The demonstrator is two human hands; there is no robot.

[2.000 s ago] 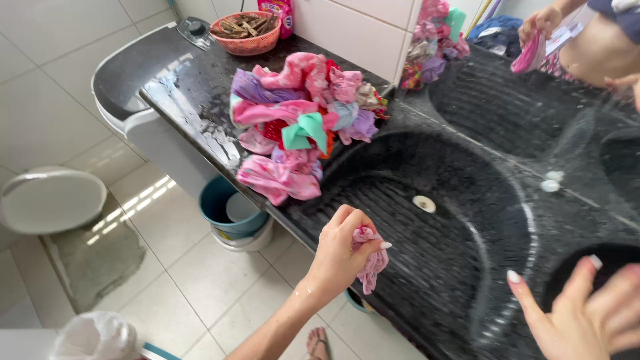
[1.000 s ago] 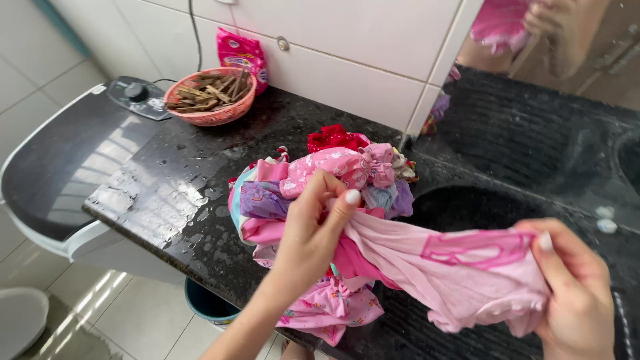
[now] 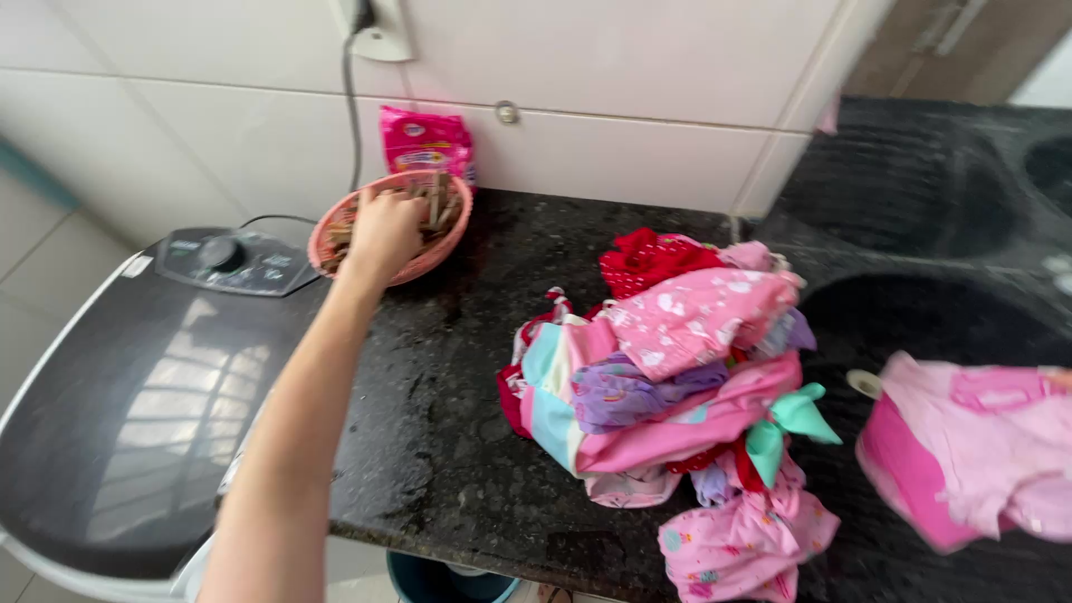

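My left hand (image 3: 387,230) reaches into a pink plastic basket (image 3: 431,261) of wooden clothespins (image 3: 440,201); its fingers are hidden among the pins, so whether they grip one cannot be told. At the right edge, a sliver of my right hand (image 3: 1062,378) holds a light pink garment (image 3: 984,419) by its upper part, with a brighter pink part hanging behind, over the black stone sink. Between the hands lies a heap of small clothes (image 3: 670,402) in pink, red, purple and blue, with a mint-green bow (image 3: 787,427) on its right side.
The wet black granite countertop (image 3: 402,419) meets a tiled wall. A pink packet (image 3: 427,142) stands behind the basket, below a power outlet (image 3: 381,29) with a plugged cord. On the left is a washing machine with a dark lid (image 3: 126,419). A teal bucket (image 3: 452,582) stands below the counter edge.
My left hand has let go of the pink garment and moved left into the clothespin basket. The garment now hangs from my right hand alone. The view has swung left from the sink.
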